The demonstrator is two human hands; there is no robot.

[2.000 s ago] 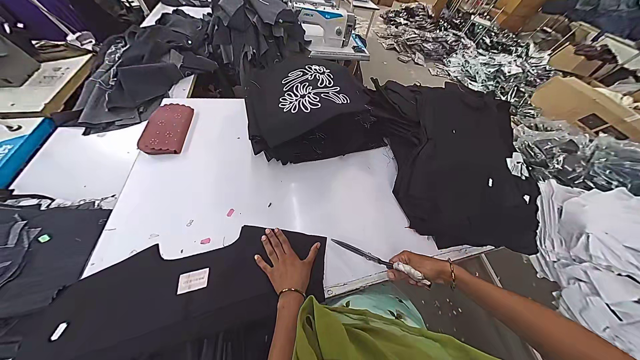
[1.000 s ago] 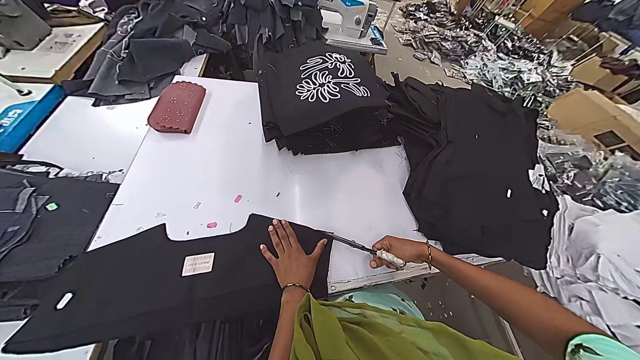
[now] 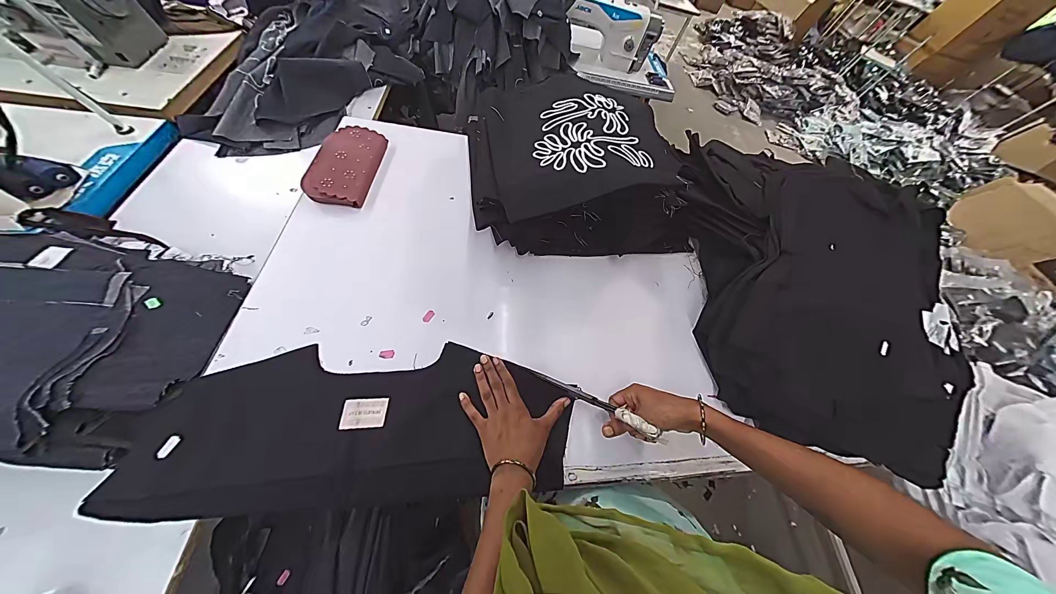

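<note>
A black fabric garment piece with a neckline cutout lies flat along the near edge of the white table. My left hand presses on its right part with fingers spread. In my right hand are scissors with cloth-wrapped handles, their blades along the piece's upper right edge. Whether the blades are apart is unclear. A small label bearing writing rests on the fabric left of my left hand.
Stacked black pieces with a white leaf design stand at the back, beside a dark fabric pile. A maroon scalloped case lies back left. Dark folded fabric is at left, a Jack sewing machine behind, white cloth at right.
My right hand has brought the scissors left to the fabric's upper right edge, from a spot right of it two seconds ago. My left hand stays on the piece.
</note>
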